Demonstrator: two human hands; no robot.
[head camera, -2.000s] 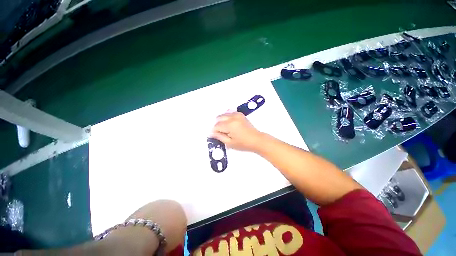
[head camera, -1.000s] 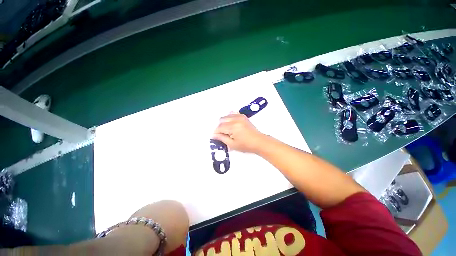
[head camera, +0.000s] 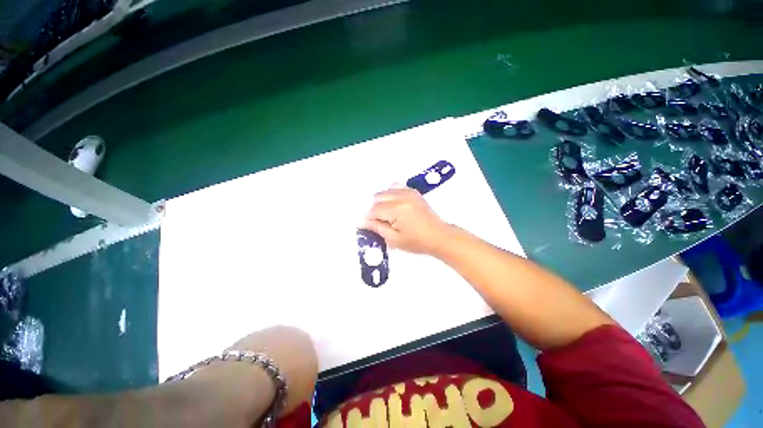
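Observation:
A black front panel (head camera: 373, 272) with a round opening lies upright on the white sheet (head camera: 251, 251). My right hand (head camera: 396, 221) is at its upper end, with the fingers bent together on it; the fingertips and that end are partly hidden. A second black front panel (head camera: 435, 175) lies slanted just beyond my right hand. My left hand (head camera: 289, 347) is cut into view at the bottom, very near the camera, past a bracelet; its fingers are hidden.
Many bagged panels (head camera: 589, 213) are spread on the green bench at right. Beyond a pale rail runs the green conveyor belt (head camera: 335, 92), with a white unit (head camera: 86, 156) partly behind a pale post at left. A carton holding a white tray (head camera: 690, 326) stands low at right.
The white unit on the belt has moved to the right behind the post. My right hand stays at the same panel. The whole view has shifted slightly.

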